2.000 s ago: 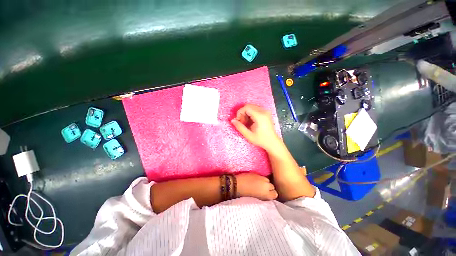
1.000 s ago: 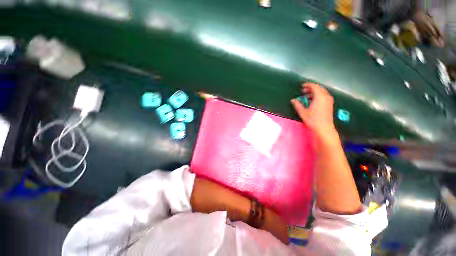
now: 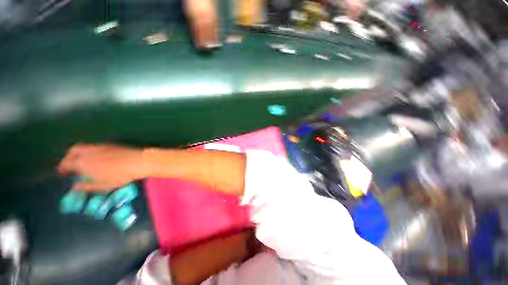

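The picture is blurred. My right hand (image 3: 94, 166) reaches far left over the green bench, at the upper side of a cluster of teal housings (image 3: 123, 216). A bit of teal shows at its fingers; I cannot tell whether it is gripped or lies beneath. My right forearm and white sleeve cross the pink-red mat (image 3: 189, 214) and cover most of the white wipe (image 3: 223, 147). My left forearm lies along the mat's near edge; my left hand is hidden behind the right sleeve.
A teal housing (image 3: 277, 109) lies beyond the mat, with a smaller teal spot farther right. A black unit (image 3: 323, 150) with a red light stands right. A blue bin (image 3: 370, 220) is below it. Another person's hand (image 3: 203, 25) is at the far side. A white charger (image 3: 11, 239) lies left.
My right hand has swung from the housing beyond the mat's upper right corner across to the cluster on the left. The view has turned and shifted. Another person's hand now shows at the top.
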